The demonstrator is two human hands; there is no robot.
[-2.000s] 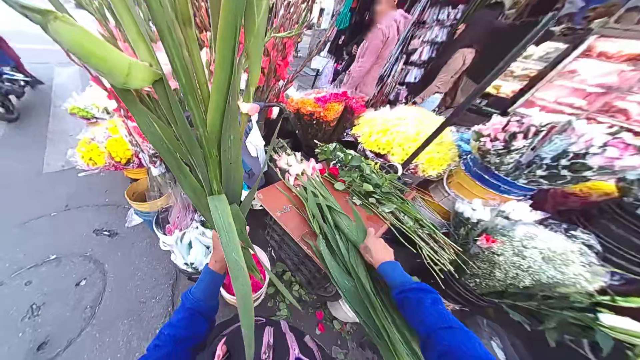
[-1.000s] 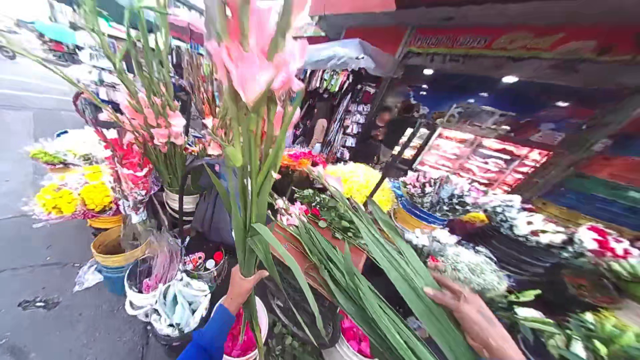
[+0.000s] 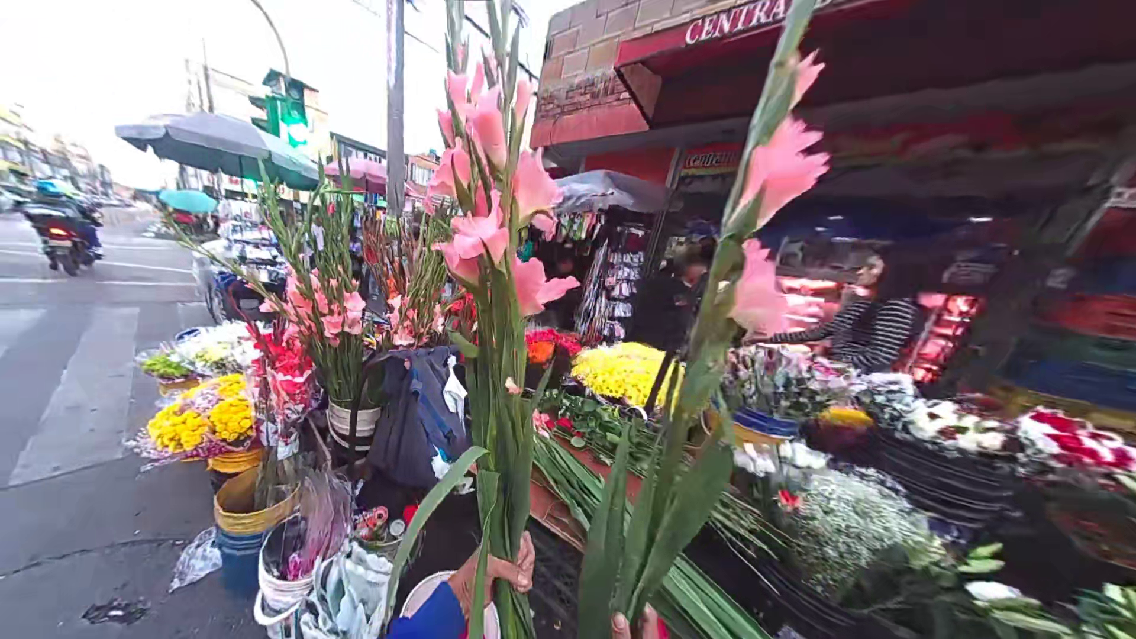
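Note:
Upright in my left hand (image 3: pixel 493 577) is a bunch of pink gladiolus stems (image 3: pixel 501 373), its fingers closed around the lower stalks. Only the fingertips of my right hand (image 3: pixel 635 625) show at the bottom edge, closed on a separate gladiolus stem (image 3: pixel 710 337) with pink blooms, which leans right. Behind the two, long green leafy stems (image 3: pixel 701 595) and cut roses (image 3: pixel 612 435) lie across a reddish-brown board (image 3: pixel 555 510). The right palm is out of frame.
Buckets of gladioli (image 3: pixel 353 422), yellow flowers (image 3: pixel 209 422) and an empty blue bucket (image 3: pixel 244 528) stand at left. Yellow chrysanthemums (image 3: pixel 621 373), baby's breath (image 3: pixel 856 524) and white-and-red flowers (image 3: pixel 1078 444) fill the right. A person in a striped top (image 3: pixel 874 328) is farther back.
The right hand, spread over the lying stems a second ago, now holds a gladiolus stem upright. The left hand still grips its bunch. The view has tilted up.

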